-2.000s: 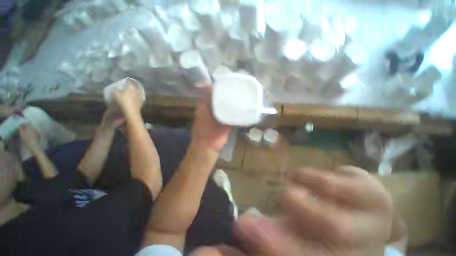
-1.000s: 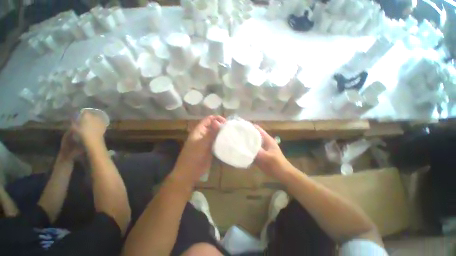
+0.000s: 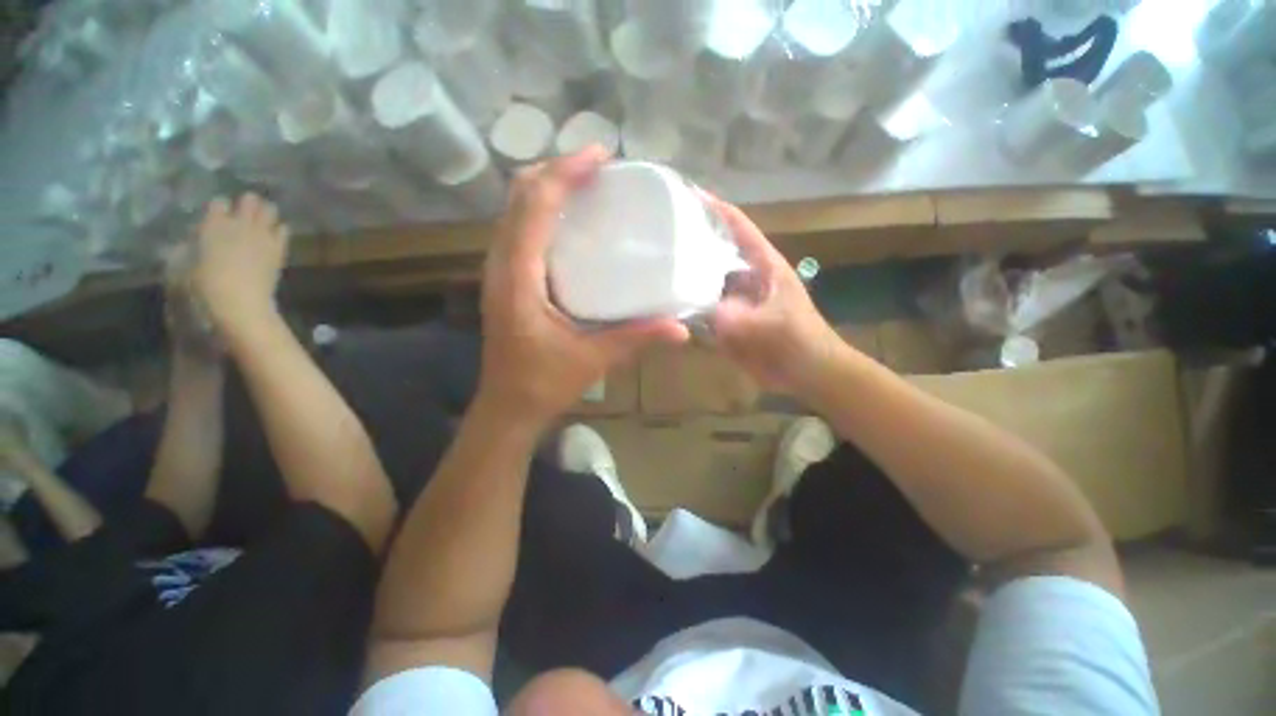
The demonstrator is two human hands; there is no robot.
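Note:
A white cotton pad stack [image 3: 612, 249] with a rounded-square end is held up in front of me, above the lap. Thin clear film shows at its right side [image 3: 711, 256]. My left hand [image 3: 539, 301] wraps its left side, with the thumb under the lower edge and fingers over the top. My right hand [image 3: 774, 319] grips the film and the right side of the stack. The far side of the stack is hidden.
White packs [image 3: 431, 123] crowd the white-covered table, with a dark strap [image 3: 1064, 51] among them. Brown cartons [image 3: 1050, 420] and a crumpled clear bag [image 3: 1071, 291] are below the table edge. Another person's hands [image 3: 235, 266] are at the left.
My right hand came from low in the foreground to the stack's right side. Since one second ago, both hands and the stack are higher in view, and the stack is turned, showing more film.

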